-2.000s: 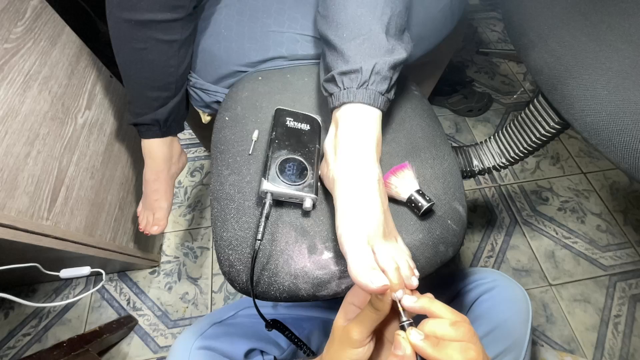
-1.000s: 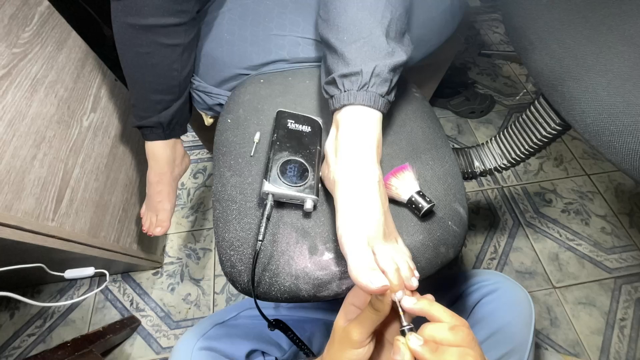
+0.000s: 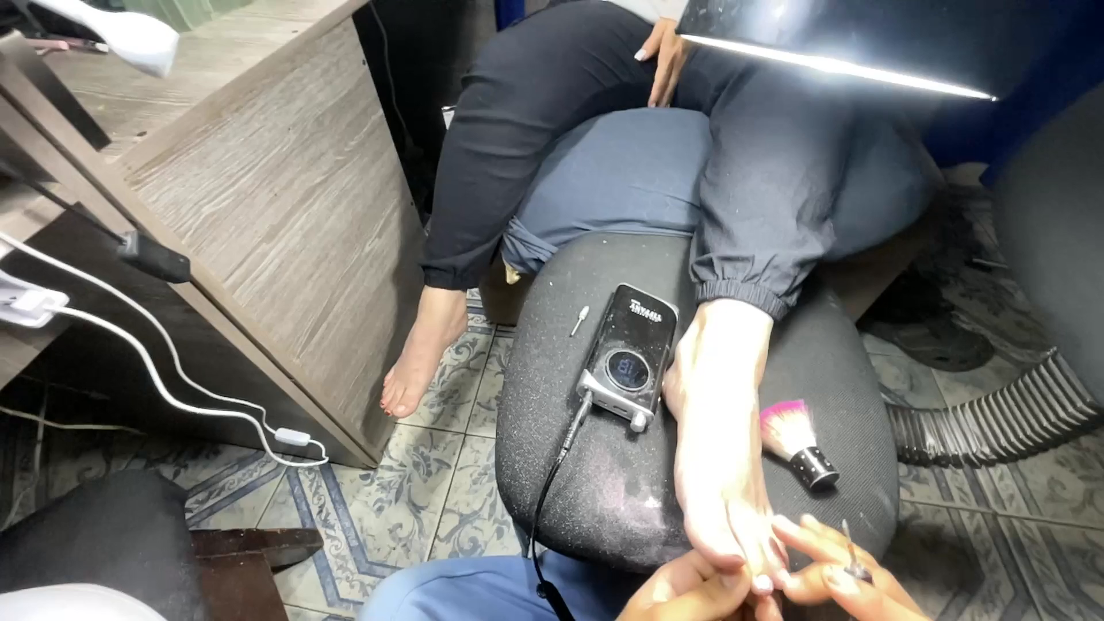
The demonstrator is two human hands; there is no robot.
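Observation:
Another person's bare foot (image 3: 720, 431) rests on a dark padded seat (image 3: 552, 483). My left hand (image 3: 690, 591) holds its toes from below, with the thumb by the big toe. In my right hand (image 3: 832, 573) is a slim rotary nail drill handpiece (image 3: 858, 569), its thin bit pointing up and away from the toes; the fingers touch the smaller toes. To the left of the foot lie a black drill control unit (image 3: 634, 345) with a round display and a loose drill bit (image 3: 580, 320). On the right lies a short brush (image 3: 798, 444) with pink and pale bristles.
A black cord (image 3: 539, 517) runs down from the control unit. The person's other foot (image 3: 424, 354) is beside a wood-grain cabinet (image 3: 285, 216). A lit lamp (image 3: 837, 65) hangs at the upper right, and a ribbed hose (image 3: 992, 418) lies at the right. White cables (image 3: 164, 379) cross at the left.
The view has shifted up and left, bringing in the lamp and desk. In my right hand the handpiece tip, earlier at the toes, has moved off them and points upward.

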